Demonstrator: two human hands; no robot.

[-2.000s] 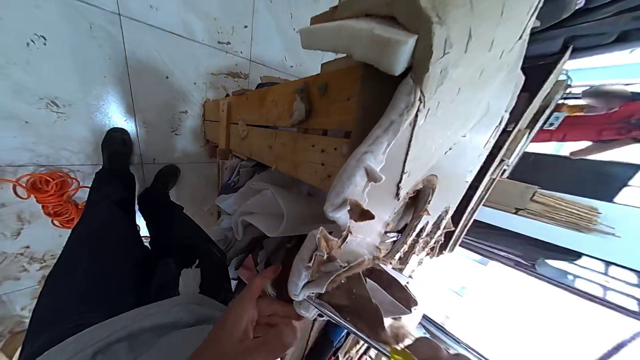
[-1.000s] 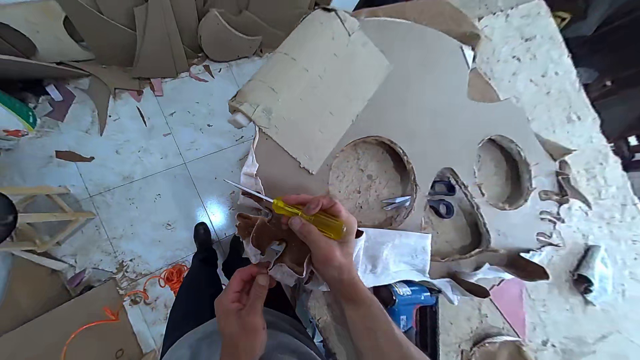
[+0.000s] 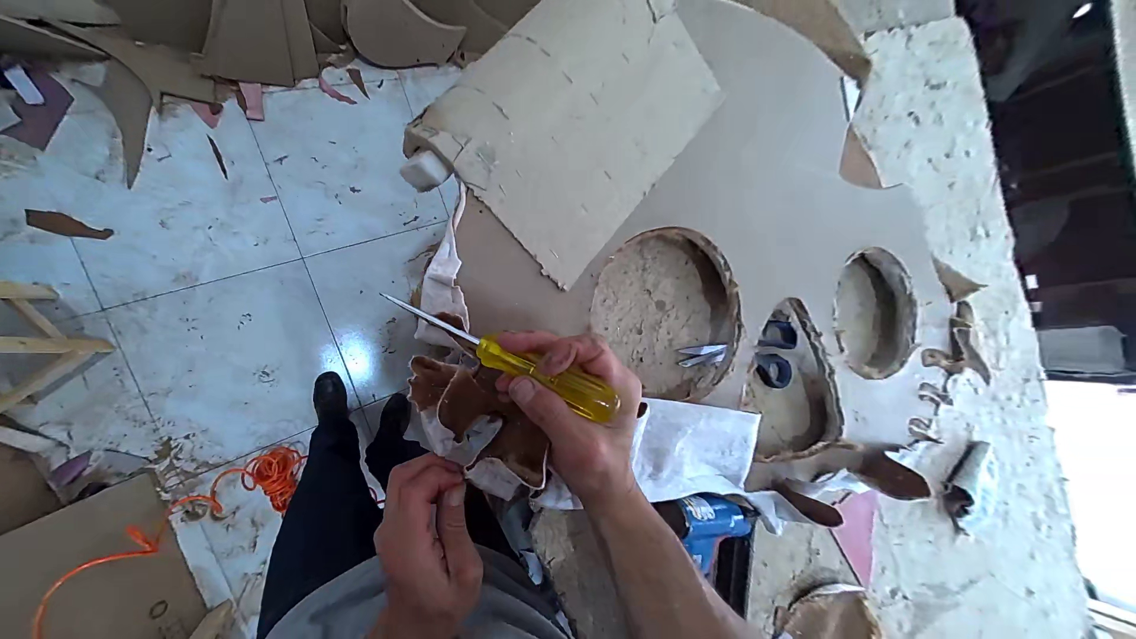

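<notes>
My right hand (image 3: pixel 577 408) grips a screwdriver with a yellow transparent handle (image 3: pixel 568 386); its metal shaft points up and left. Beneath that hand lies a crumpled brown and white covering material (image 3: pixel 497 435) at the edge of a large cut board (image 3: pixel 781 151). My left hand (image 3: pixel 430 532) is at the lower edge of this material, with thumb and fingers pinched on it. Scissors with dark blue handles (image 3: pixel 774 371) lie in the board's openings, their blades showing in the round one. A loose rectangular panel (image 3: pixel 586 115) rests on the board.
A blue power tool (image 3: pixel 714 528) lies under the board's near edge. Orange hose or cord (image 3: pixel 271 475) is coiled on the tiled floor at the left. Curved board offcuts (image 3: pixel 257 40) stand at the upper left, and a wooden frame (image 3: pixel 53 342) is at the left edge.
The view has swung strongly from the bench's side to the board's top. The screwdriver has stayed in my right hand over the last second, with both hands still close to the crumpled material.
</notes>
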